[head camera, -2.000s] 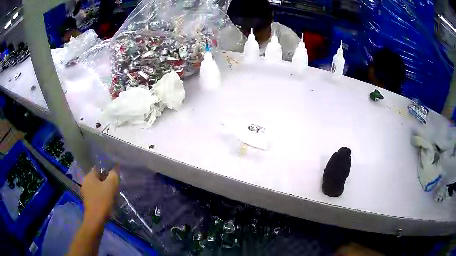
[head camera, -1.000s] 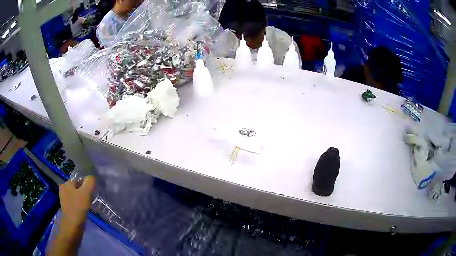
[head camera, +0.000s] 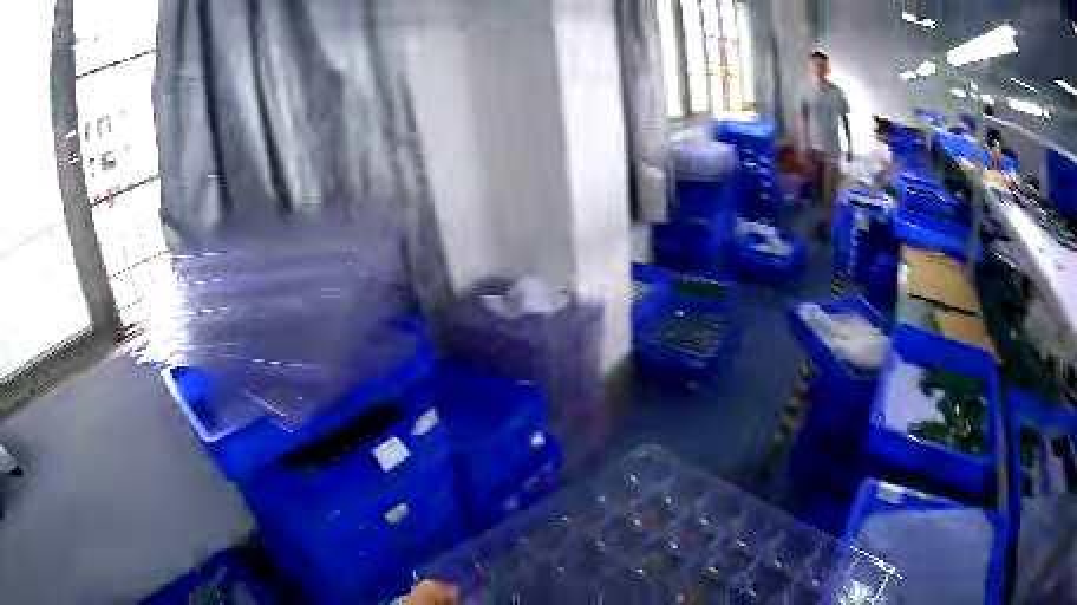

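A clear blister tray (head camera: 661, 532) with rows of pockets is held in front of me at the bottom of the view. My left hand (head camera: 429, 592) grips its left edge; only the fingertips show, cut off by the picture's bottom edge. The tray's pockets look empty, though the view is blurred. My right hand is not in view. A tall stack of clear trays (head camera: 278, 313) lies on blue crates at the left, near the curtain.
Stacked blue crates (head camera: 354, 485) stand at the left beside a grey surface (head camera: 106, 485). A blue crate with green parts (head camera: 945, 408) is at the right. A person (head camera: 824, 118) stands in the far aisle. A white pillar (head camera: 596, 177) rises mid-view.
The view has swung from the white shelf with bottles to the window wall and aisle. My left hand has left the metal post and now holds a clear tray.
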